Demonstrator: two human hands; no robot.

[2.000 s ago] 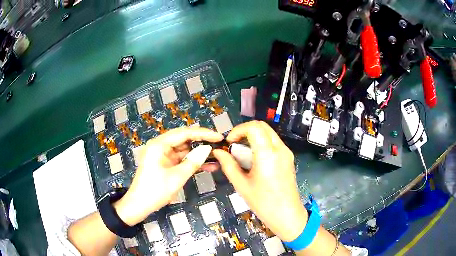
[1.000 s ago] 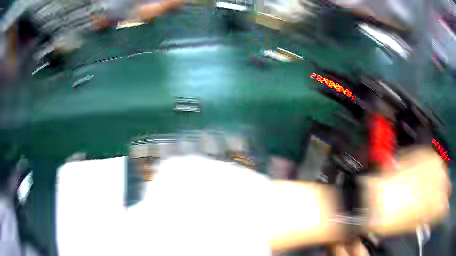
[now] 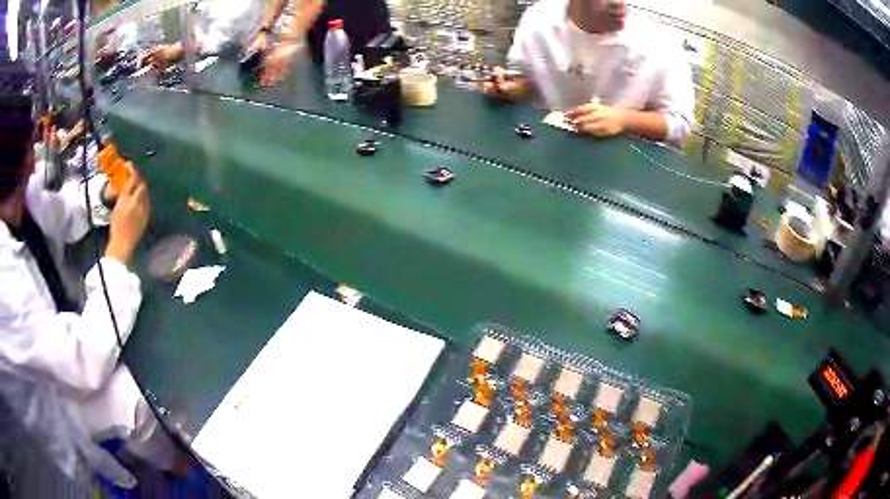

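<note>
Neither of my hands is in the picture. The clear blister tray (image 3: 673, 400) lies at the bottom, right of centre, cut off by the lower edge. Rows of pale square display modules (image 3: 570, 383) with orange flex cables sit in it. A black device housing (image 3: 624, 324) lies on the green bench just beyond the tray. Part of the press shows in the lower right corner, with a red clamp handle (image 3: 859, 472) and a timer (image 3: 835, 378) with red digits.
White paper sheets (image 3: 322, 390) lie left of the tray, a pink pad (image 3: 689, 478) right of it. More housings (image 3: 439, 175) lie along the bench. A person in white (image 3: 605, 68) sits opposite; another person (image 3: 59, 322) at left holds an orange tool (image 3: 113, 168).
The view has swung left and up, away from the press. My hands, earlier together over the tray, then one arm reaching to the press's red handle, have left the picture.
</note>
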